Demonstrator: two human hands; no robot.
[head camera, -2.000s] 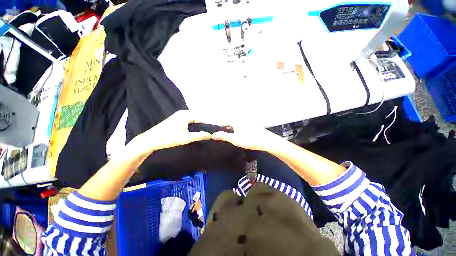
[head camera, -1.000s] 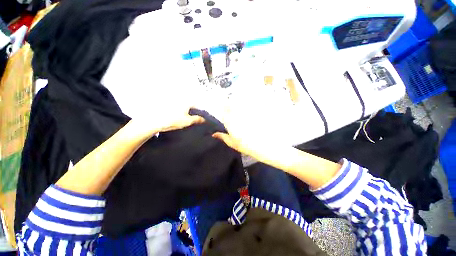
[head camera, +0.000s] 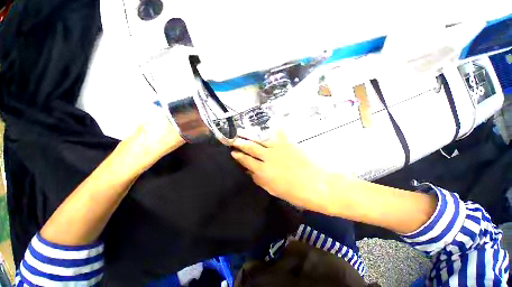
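A black garment (head camera: 185, 207) hangs over the front table edge and spreads up the left side. My left hand (head camera: 160, 132) lies on its upper edge, with the fingertips partly hidden behind the machine's needle end. My right hand (head camera: 275, 168) has its fingertips on the garment edge just right of the needle area. The garment edge is at the presser foot and needle plate (head camera: 257, 117); exact contact is hidden. The white sewing machine head (head camera: 269, 39) with a blue stripe is close above my hands.
Brown tabs (head camera: 364, 105) are stuck on the white bed, right of the needle. Narrow black strips (head camera: 393, 123) cross the bed. A dark display panel (head camera: 491, 39) is at upper right. Black fabric (head camera: 477, 162) lies below the table at right. Part of a blue crate (head camera: 224, 269) is by the lap.
The view has moved closer to the machine. Both hands and the garment edge have moved from the front of the table up to the needle area. The dark strip between the hands is no longer distinct.
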